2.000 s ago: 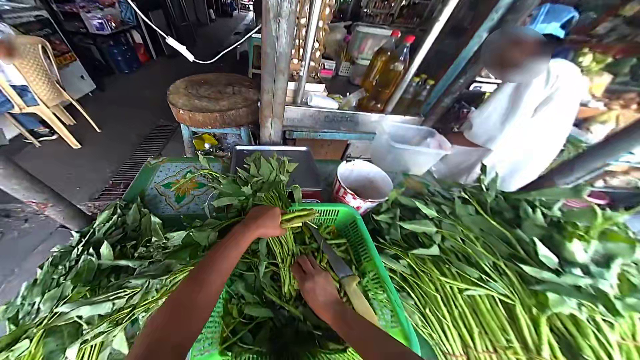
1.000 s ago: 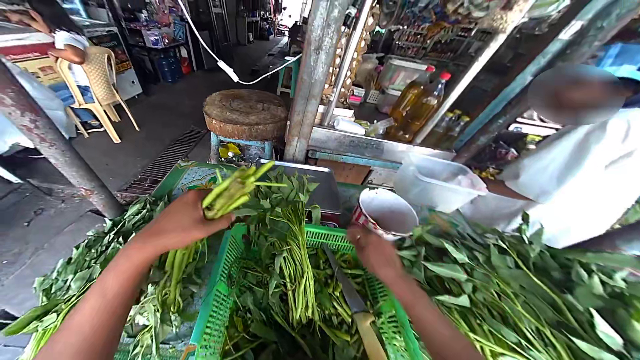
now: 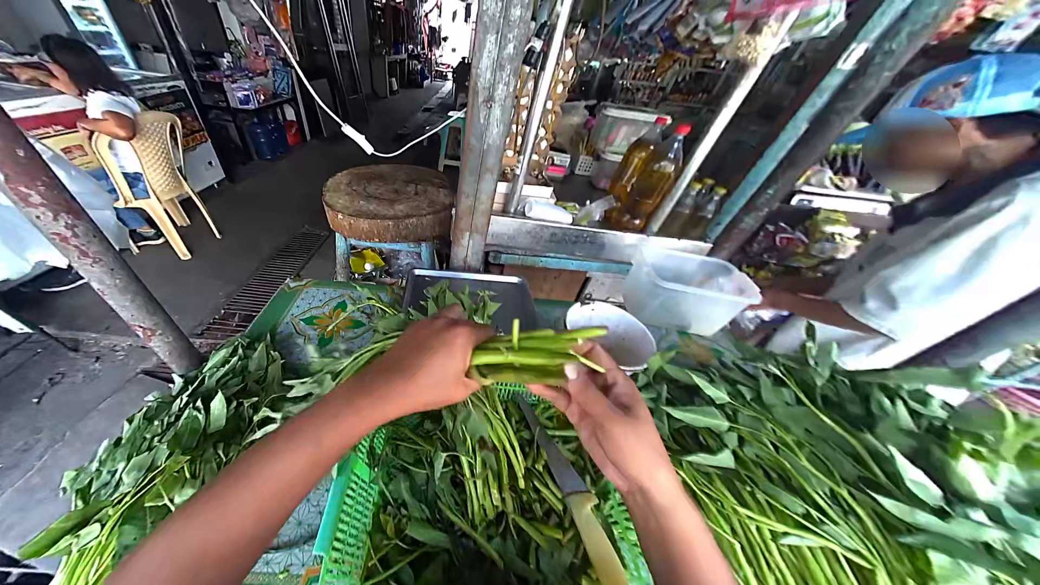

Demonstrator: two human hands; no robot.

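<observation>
My left hand (image 3: 435, 357) is closed around a bunch of green leafy vegetable stems (image 3: 528, 357), their cut ends pointing right. At those ends, my right hand (image 3: 605, 406) touches the stems with thumb and fingers; whether it grips them is unclear. Below both hands, a green plastic basket (image 3: 348, 508) holds more leafy stems (image 3: 479, 455). A knife with a pale yellow handle (image 3: 593, 532) lies on the basket's contents, its blade slanting up and left, below my right hand.
Leafy stems are heaped at left (image 3: 211, 414) and right (image 3: 780, 455). Behind the basket are a dark tray (image 3: 471, 284), a white bucket (image 3: 613, 329) and a clear plastic tub (image 3: 691, 296). A round wooden block (image 3: 388, 199) stands farther back. A person (image 3: 959, 244) is at right.
My left hand has moved right with the bunch, and my right hand has left the bucket's rim and come to the stem ends. Two seconds ago my right hand was over the basket beside the knife.
</observation>
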